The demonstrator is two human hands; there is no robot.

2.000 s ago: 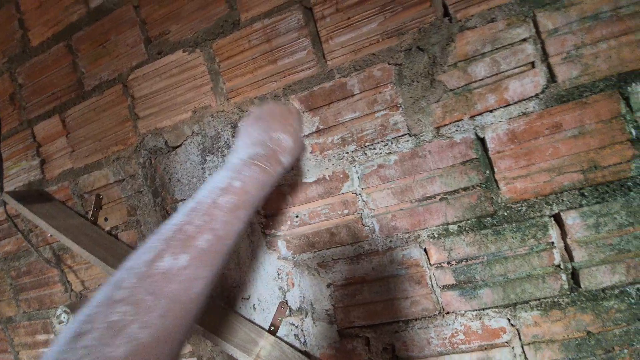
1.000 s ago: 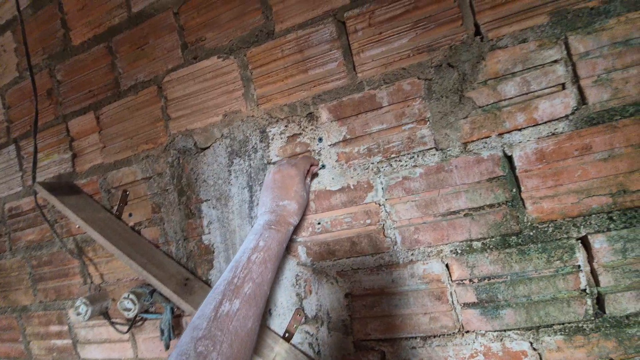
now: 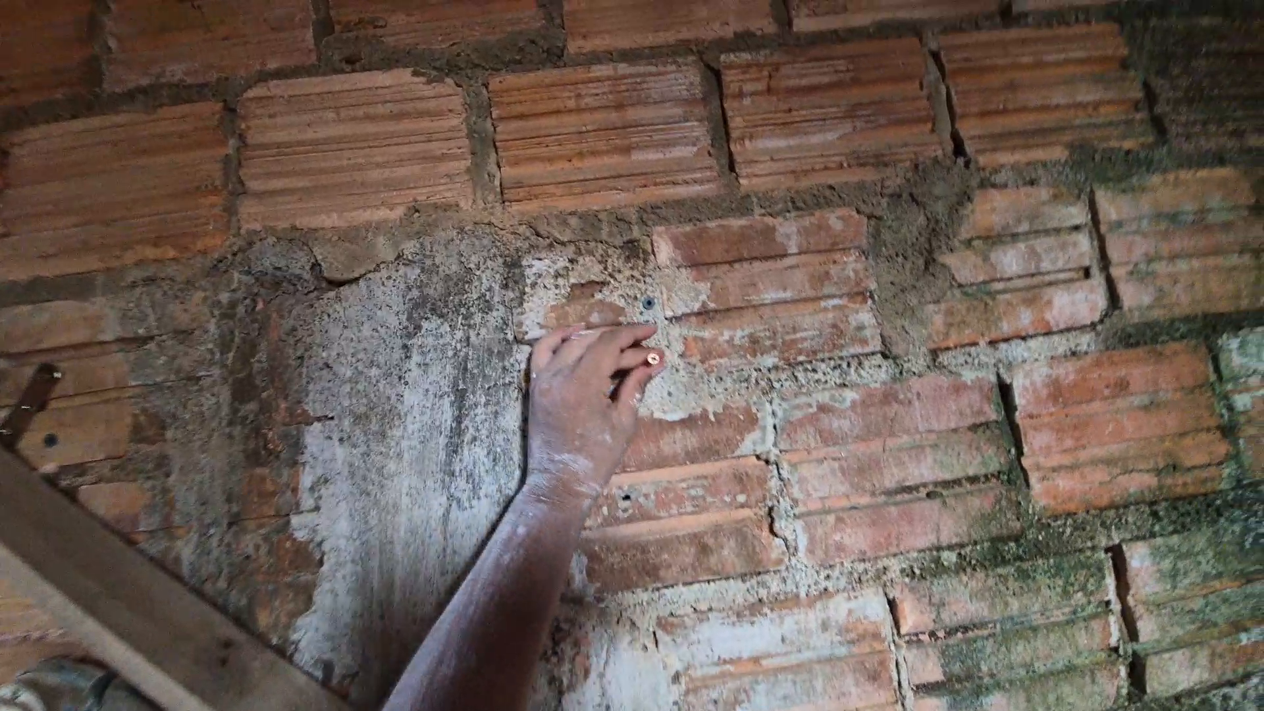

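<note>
My left hand (image 3: pixel 588 385) is against the hollow-brick wall, back of the hand toward me, with whitish dust on the skin. Its thumb and index finger pinch a small brass-coloured fastener (image 3: pixel 653 358), probably a screw, whose round end faces me. Whether its tip is in the wall cannot be seen. Just above the fingertips, a grey wall plug (image 3: pixel 648 303) sits in the mortar. My right hand is not in view.
A wooden board (image 3: pixel 128 592) slants across the lower left, with a rusty metal strip (image 3: pixel 32 400) by its upper edge. Another plug (image 3: pixel 49 439) is near the strip. Rough grey plaster (image 3: pixel 415 444) lies left of my hand; mossy bricks (image 3: pixel 1027 592) are at the lower right.
My left hand was blurred in motion two seconds ago, then rested at the wall. The brass-coloured fastener now shows between its fingers. The view has shifted closer to the wall.
</note>
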